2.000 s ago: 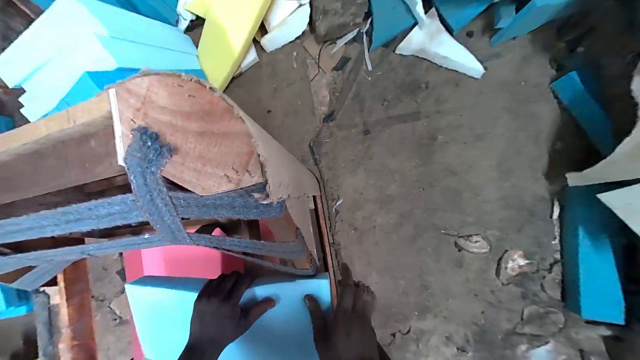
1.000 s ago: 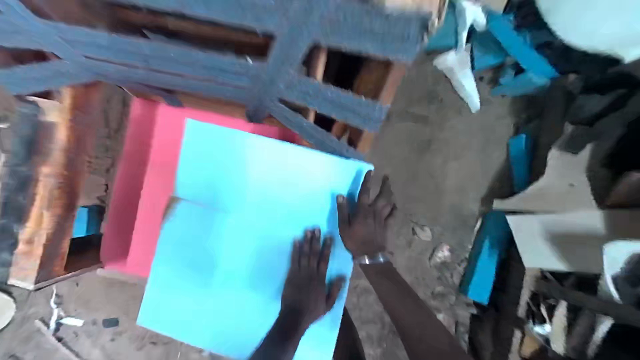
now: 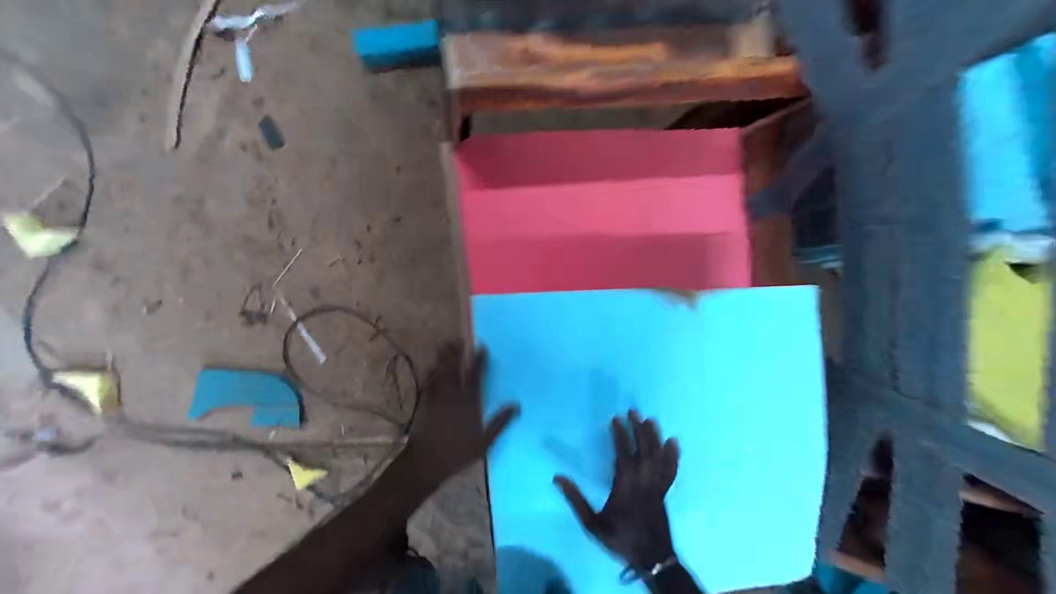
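A light-blue foam sheet (image 3: 726, 429) lies over the lower part of a pink foam sheet (image 3: 610, 223), inside a wooden furniture frame (image 3: 577, 70). My left hand (image 3: 454, 412) is at the blue sheet's left edge, fingers along the edge and thumb reaching onto the sheet. Flat on the blue sheet, fingers spread, rests my right hand (image 3: 631, 487), with a bracelet at its wrist. Neither hand grips anything. Dark grey-blue webbing straps (image 3: 899, 247) cross the frame at the right of the sheets.
On the dirt floor at left lie a black cable (image 3: 89, 165), a blue foam scrap (image 3: 247, 398) and yellow scraps (image 3: 87, 388). A blue foam block (image 3: 396, 43) sits by the frame's upper corner. Yellow foam (image 3: 1011, 346) shows beyond the straps.
The view has swung strongly round, so the straps now stand at the right. My left hand has moved from on top of the blue sheet to its other edge.
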